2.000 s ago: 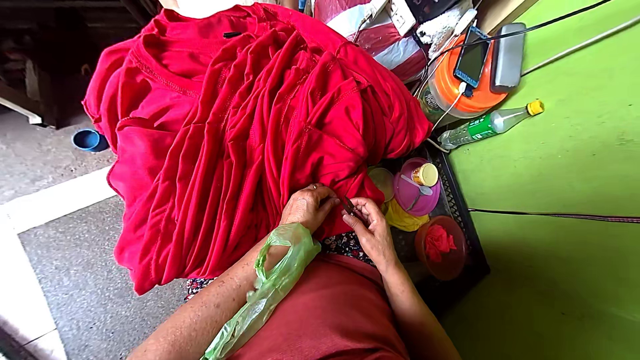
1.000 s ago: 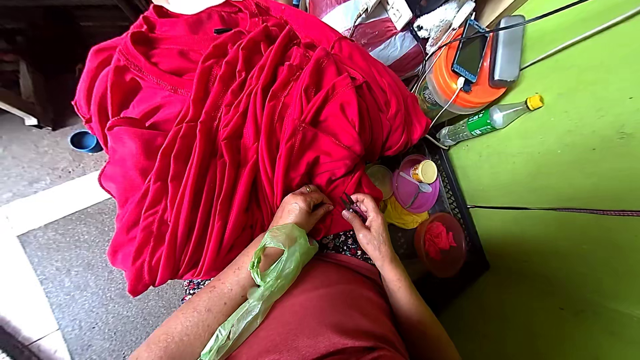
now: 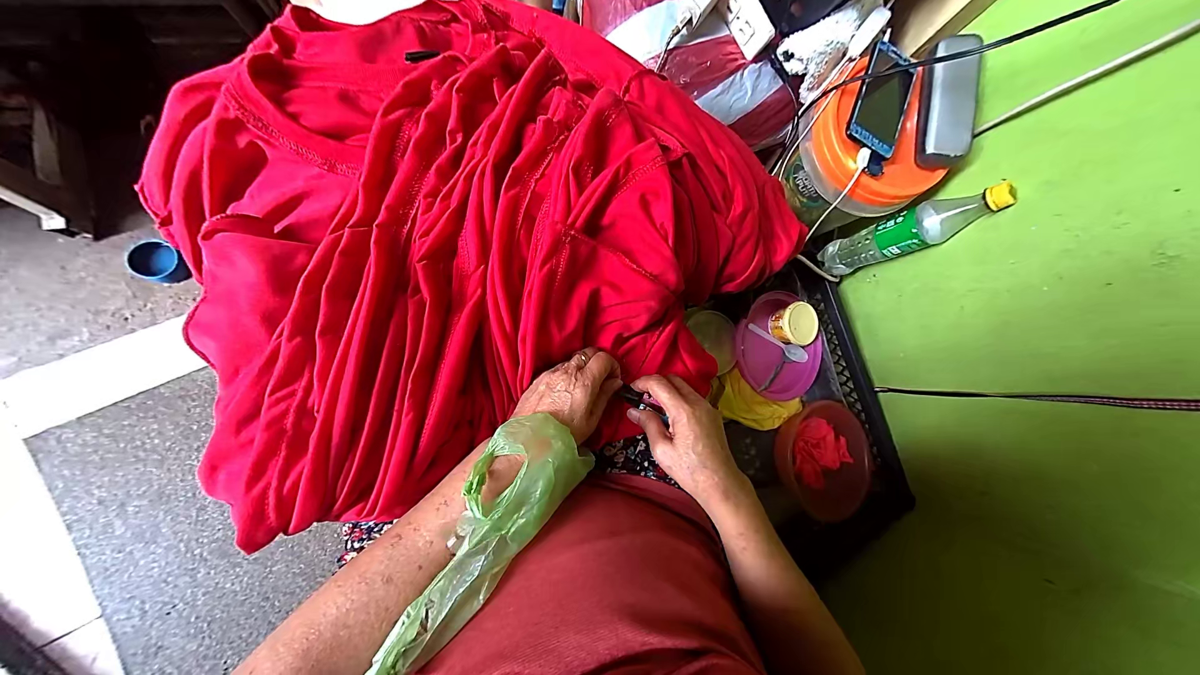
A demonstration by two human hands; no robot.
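A large bunched pile of red knit garments (image 3: 450, 244) lies across my lap, its stitched seams and a neckline showing. At its near right edge my left hand (image 3: 570, 389) pinches the red cloth between thumb and fingers. A green plastic bag (image 3: 525, 478) hangs around my left wrist. Close beside it, my right hand (image 3: 682, 427) holds a small dark tool (image 3: 642, 401), perhaps thread snips, between thumb and fingers; its tip points towards the left hand. The fingers hide most of the tool and the exact spot of cloth.
Right of the cloth, a black plastic crate (image 3: 867, 412) holds a purple dish (image 3: 778, 370) with a spoon and small jar, a yellow cloth (image 3: 750, 403) and a reddish bowl (image 3: 825, 497). Beyond are a plastic bottle (image 3: 909, 234), an orange-lidded tub (image 3: 858, 187), a phone (image 3: 881, 98) and cables.
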